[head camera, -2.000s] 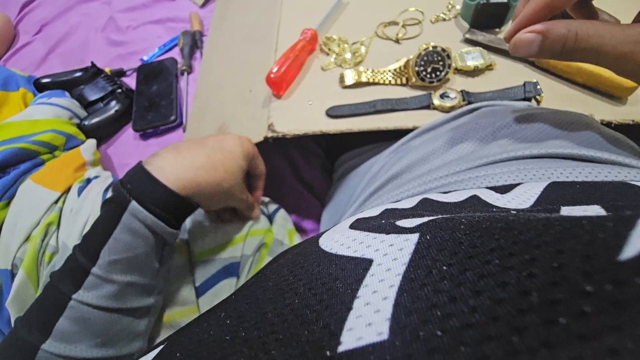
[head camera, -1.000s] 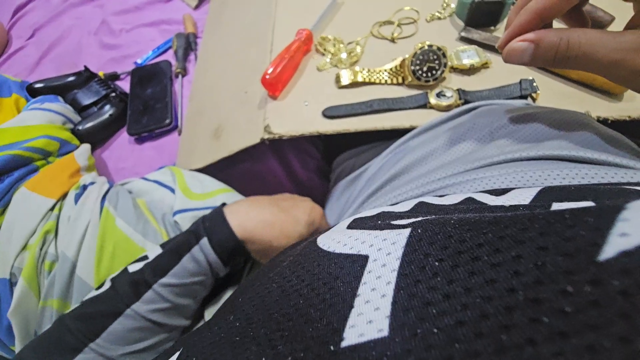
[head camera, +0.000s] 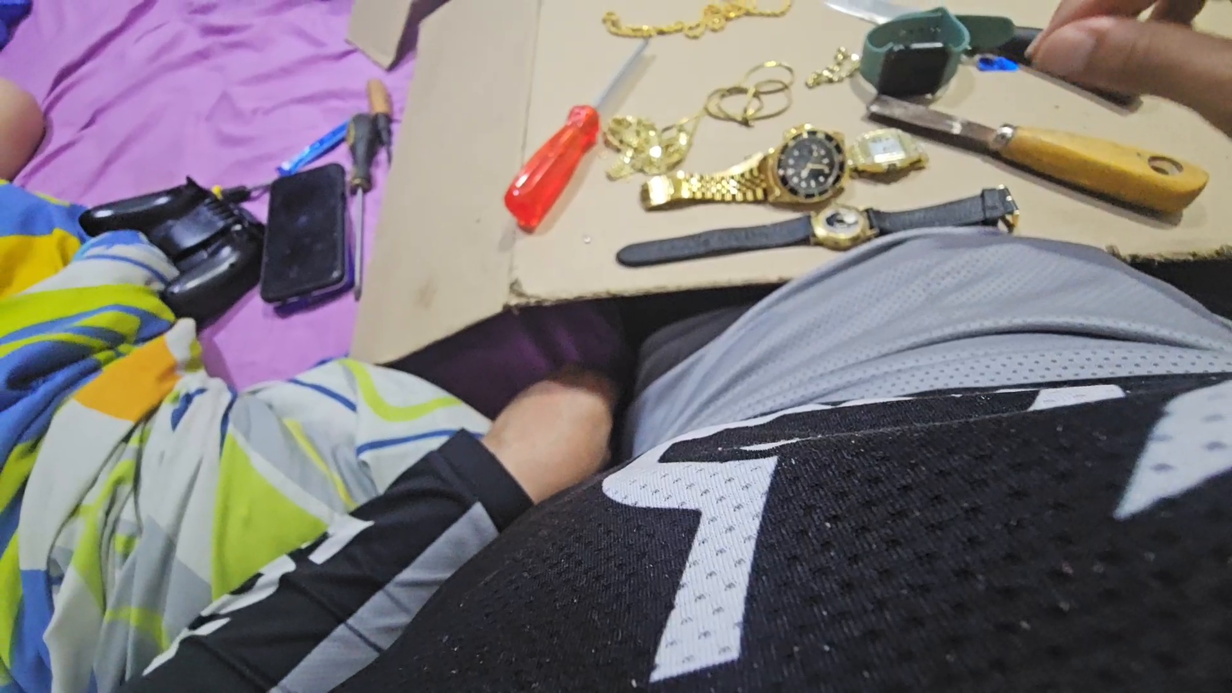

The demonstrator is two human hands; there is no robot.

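Note:
My left hand (head camera: 563,428) is down between the blanket and my lap, its fingers hidden in shadow. At the top right corner my right hand (head camera: 1126,58) hovers above a wooden-handled knife (head camera: 1097,164); whether it pinches something small cannot be seen. Near it on the cardboard lies a green-strapped smartwatch (head camera: 914,63). Left of the knife are a gold watch with a black dial (head camera: 810,166), a small gold watch face (head camera: 887,151), a black-strapped watch (head camera: 842,227), gold rings or bangles (head camera: 756,96), gold chains (head camera: 653,144) and a red-handled screwdriver (head camera: 553,168).
The cardboard sheet (head camera: 452,192) ends close to my lap. On the purple cloth at left lie a black game controller (head camera: 183,241), a phone (head camera: 304,234) and a dark-handled screwdriver (head camera: 362,164). A patterned blanket (head camera: 260,481) is bunched beside my left arm.
My left hand has moved right and down into the gap beside my lap, where its fingers are now hidden. The view has shifted, showing more of the knife and smartwatch.

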